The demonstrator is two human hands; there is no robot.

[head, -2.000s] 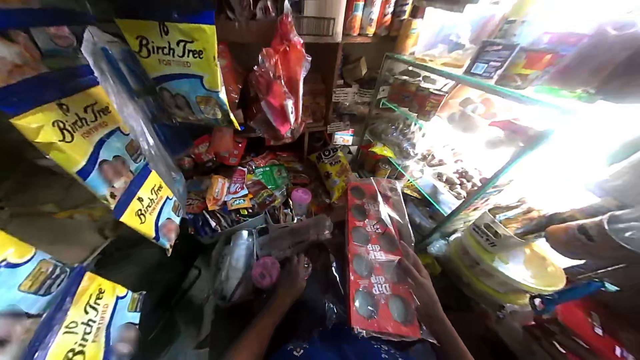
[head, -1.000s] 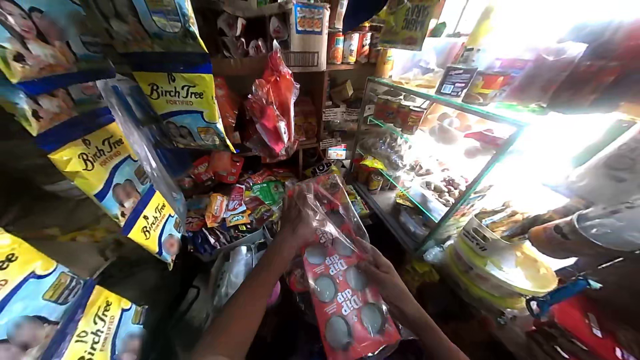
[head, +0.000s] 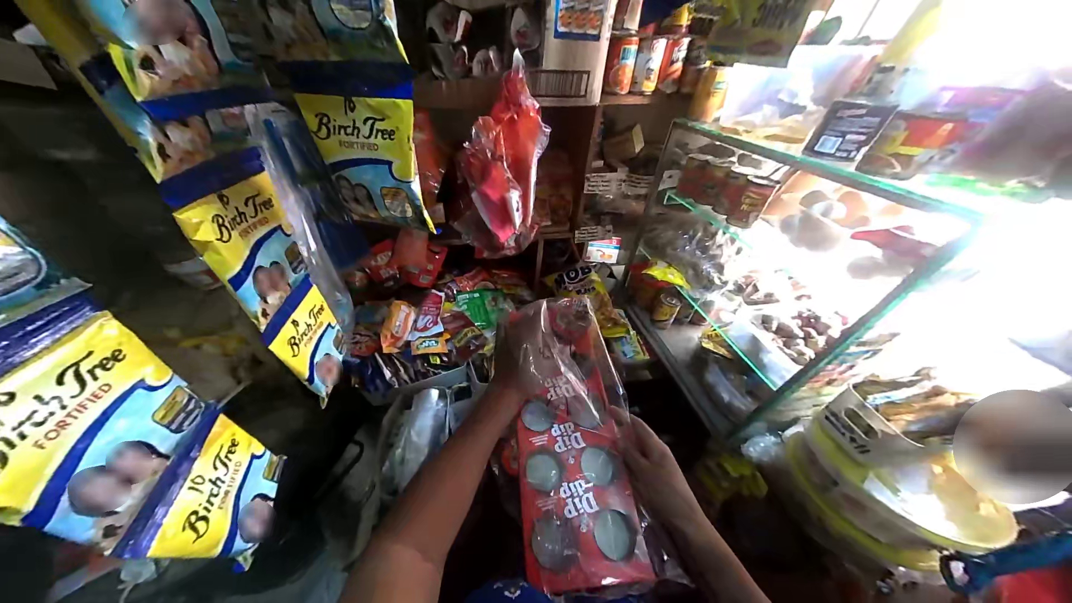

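Observation:
A long red box with round openings and "Dip dip" lettering [head: 578, 502], in a clear plastic bag, lies in front of me at the lower centre. My left hand [head: 536, 343] is at the far end of the package, inside or behind the clear plastic; its fingers are partly hidden. My right hand [head: 649, 461] holds the right side of the bag near its middle. Beyond the package lie many small colourful snack packets [head: 427, 322] in a box. A clear plastic bag [head: 423, 423] sits in a container left of the package.
Birch Tree milk packs [head: 243, 226] hang in strips on the left. A red item in plastic [head: 507, 167] hangs ahead. A glass display case [head: 804, 176] with goods stands at the right, and stacked yellowish tubs [head: 904, 511] are below it. Cans [head: 649, 63] line the shelf behind.
Two seconds ago my left hand was low beside the containers, left of the package. It has since moved up to the package's far end. The right hand stays at the package's right side.

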